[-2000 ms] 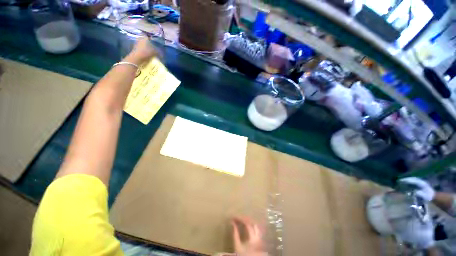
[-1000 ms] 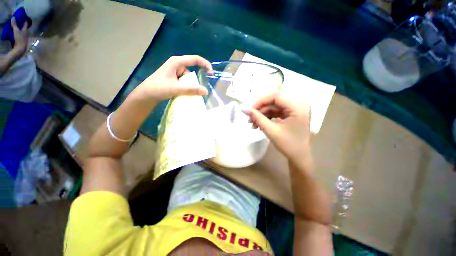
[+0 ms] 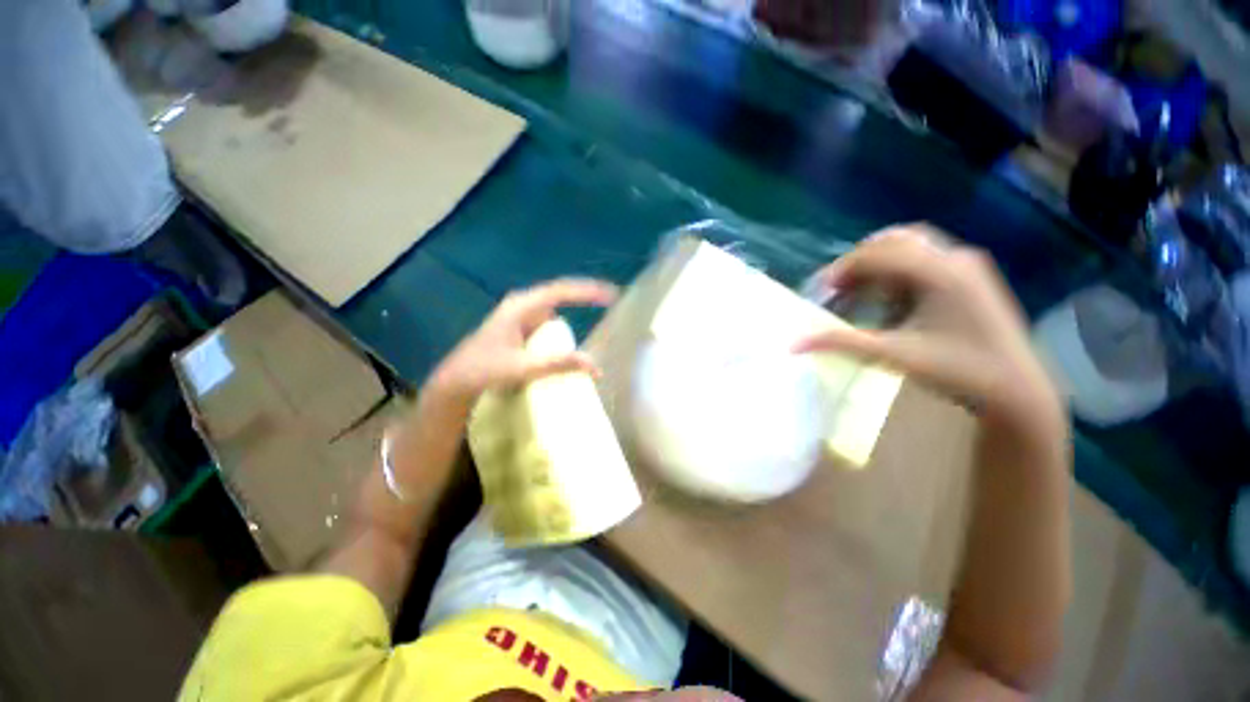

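A white-bottomed clear housing (image 3: 729,418) is in front of me over the cardboard mat (image 3: 795,583), blurred. My left hand (image 3: 528,343) is left of it and grips a curled yellow-and-white label sheet (image 3: 553,460), which hangs down. My right hand (image 3: 932,316) is at the housing's upper right, its thumb and fingers closed at the clear edge; the exact grip is blurred. The stack of label sheets (image 3: 865,416) lies behind the housing, which hides part of it. I cannot make out a sticker at my fingertips.
More housings stand on the green bench, at the top (image 3: 518,30) and right (image 3: 1104,354). Another cardboard sheet (image 3: 350,165) lies at upper left beside a person's pale sleeve (image 3: 82,130). A carton (image 3: 281,412) is below left. Bags and dark items lie along the back.
The housing has turned and shifted right. My right hand has moved from the housing's white wall to its upper right edge. My left hand still holds the sheet, now lower and more curled.
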